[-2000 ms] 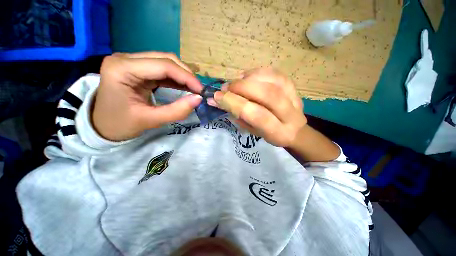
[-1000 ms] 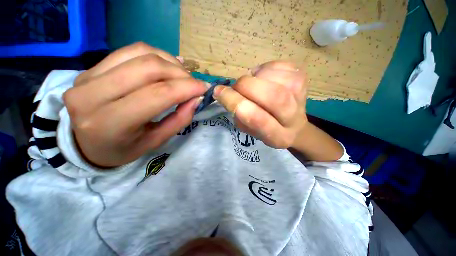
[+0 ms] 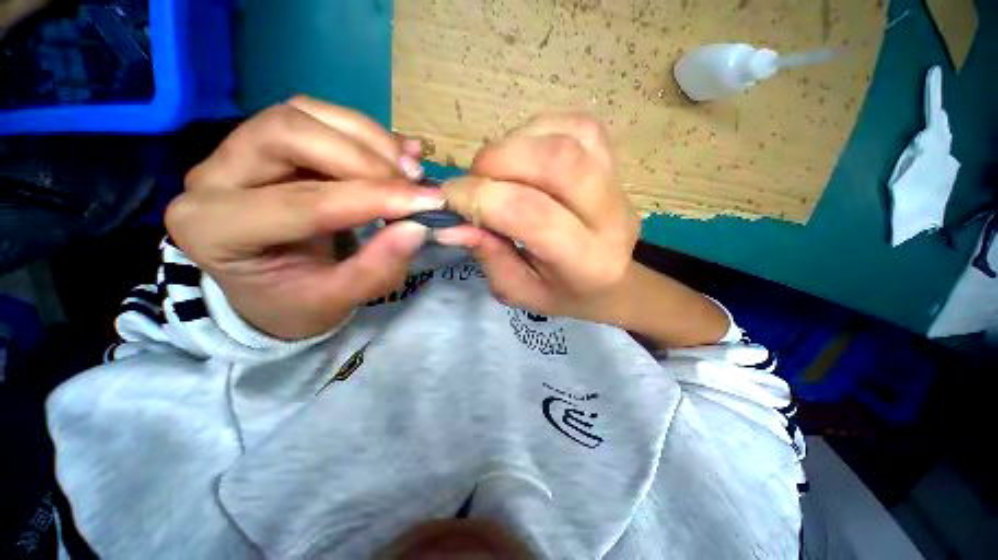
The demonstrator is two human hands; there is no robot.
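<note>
A small dark blue-grey moulded plastic part (image 3: 437,219) is pinched between both hands, in front of my chest near the bench edge. My left hand (image 3: 301,219) holds its left side between thumb and fingertips. My right hand (image 3: 553,208) grips its right side with thumb and index finger. The fingers cover most of the part, so its shape is hard to tell. A white glue bottle (image 3: 717,72) lies on the cardboard mat (image 3: 547,82), its pale nozzle pointing right.
A blue bin (image 3: 193,66) holding dark parts is at the upper left. A crumpled white rag or glove (image 3: 923,175) lies right of the mat, with a slim dark figure (image 3: 986,241) on white paper beyond it. A cardboard strip (image 3: 955,27) is at the upper right.
Both hands have shifted and re-gripped the part, which now lies flatter between the fingertips. The glue bottle stays on the mat. Something skin-coloured now shows at the top left corner by the bin.
</note>
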